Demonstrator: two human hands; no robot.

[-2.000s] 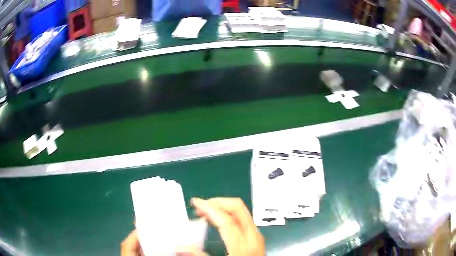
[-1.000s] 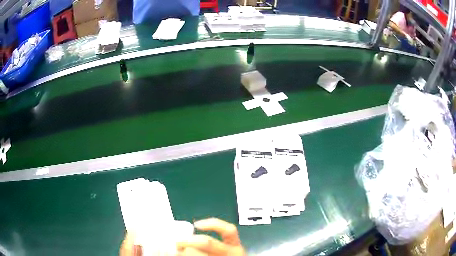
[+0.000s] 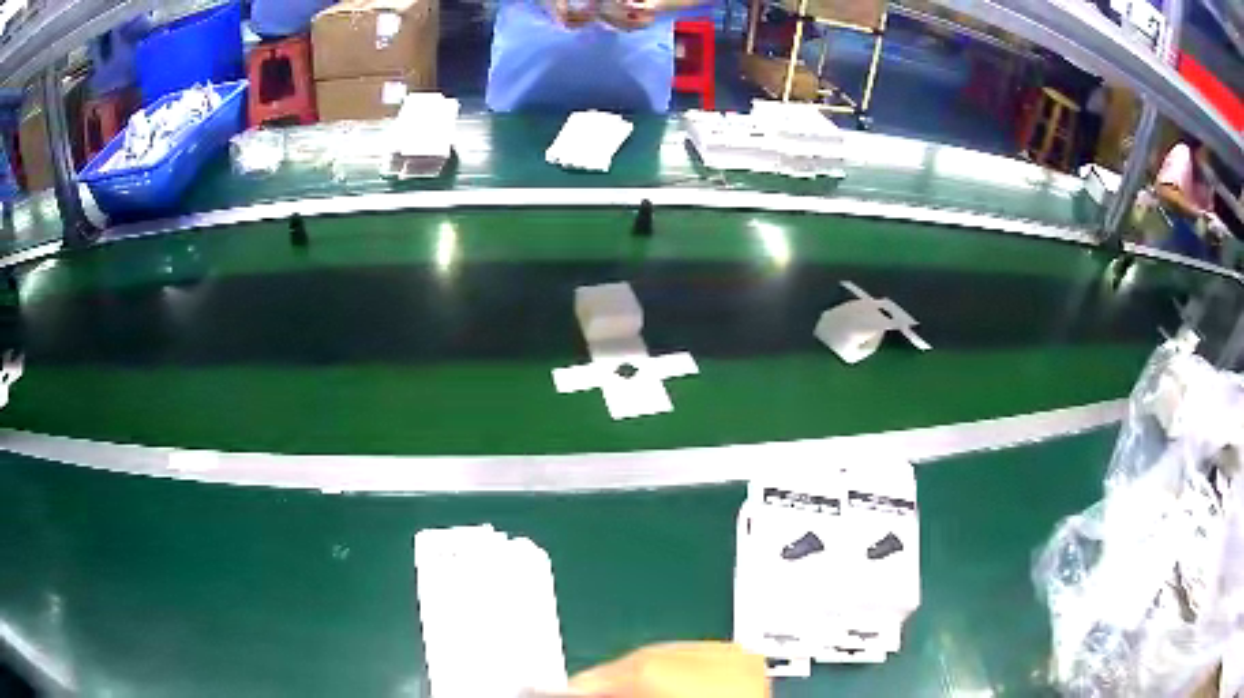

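Note:
A loose fanned pile of plain white box blanks (image 3: 489,614) lies on the green side table near the bottom centre. My right hand (image 3: 675,671) shows at the bottom edge, just right of the pile; its fingers are blurred and cut off, so its grip cannot be told. My left hand is not in view. Printed white retail boxes (image 3: 825,580) with black label bars and small black product pictures lie in two overlapping columns to the right of my right hand.
A metal strip (image 3: 409,472) divides the table from the belt (image 3: 341,396). Two paper inserts (image 3: 628,371) lie on the belt. A clear poly bag (image 3: 1160,532) stands at right. Across are a blue crate (image 3: 164,150), white stacks (image 3: 771,139) and a person in blue (image 3: 580,62).
The view has tilted up and shifted. My left hand has gone out of the picture. My right hand is lower and more cut off. The paper inserts have moved left relative to the printed boxes.

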